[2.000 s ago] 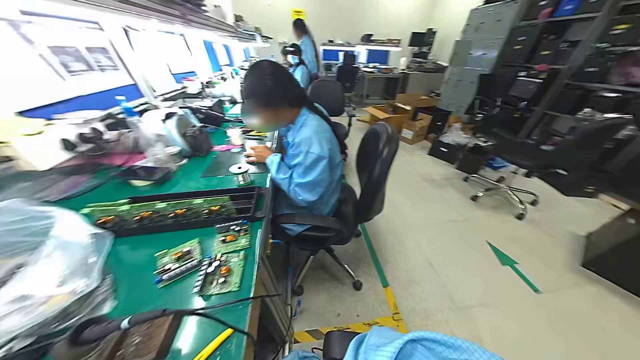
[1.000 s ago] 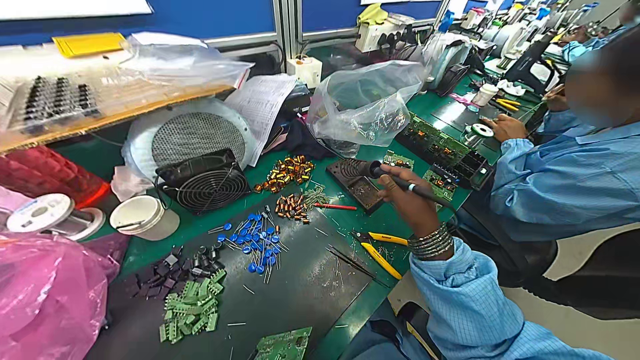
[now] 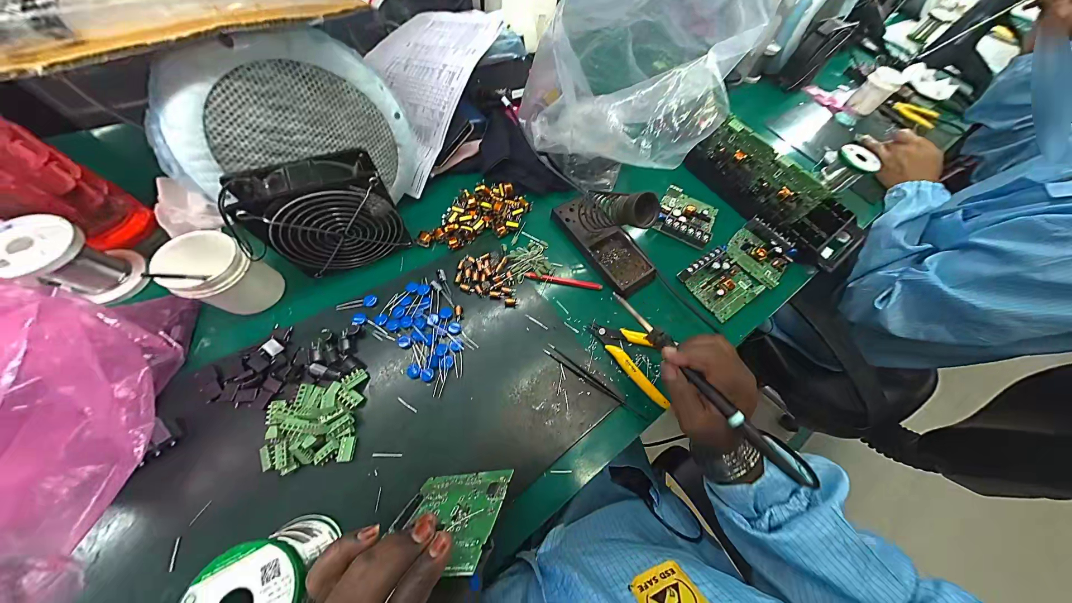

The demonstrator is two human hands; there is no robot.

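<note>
My right hand (image 3: 712,389) holds a soldering iron (image 3: 695,377) like a pen, its tip pointing up and left over yellow-handled cutters (image 3: 636,375). At the bottom, my left hand (image 3: 385,561) grips the left edge of a green circuit board (image 3: 469,511). A solder spool (image 3: 260,565) lies just left of that hand. Black tweezers (image 3: 586,375) rest on the dark mat (image 3: 477,419). Farther up the mat are blue disc components (image 3: 423,331), green terminal blocks (image 3: 314,423), black components (image 3: 289,364) and copper-coloured coils (image 3: 490,278). The soldering iron stand (image 3: 607,239) is beyond the iron's tip.
A black fan (image 3: 327,213), a white cup (image 3: 219,272) and a pink plastic bag (image 3: 75,419) line the back and left. Assembled boards (image 3: 729,272) lie near a black rack (image 3: 775,184) at right. A co-worker's hand (image 3: 909,159) and blue sleeve are beyond.
The view has swung from the aisle down to the bench. Since one second ago my left hand and the solder spool have come into view, the hand at the circuit board; my right hand still holds the iron.
</note>
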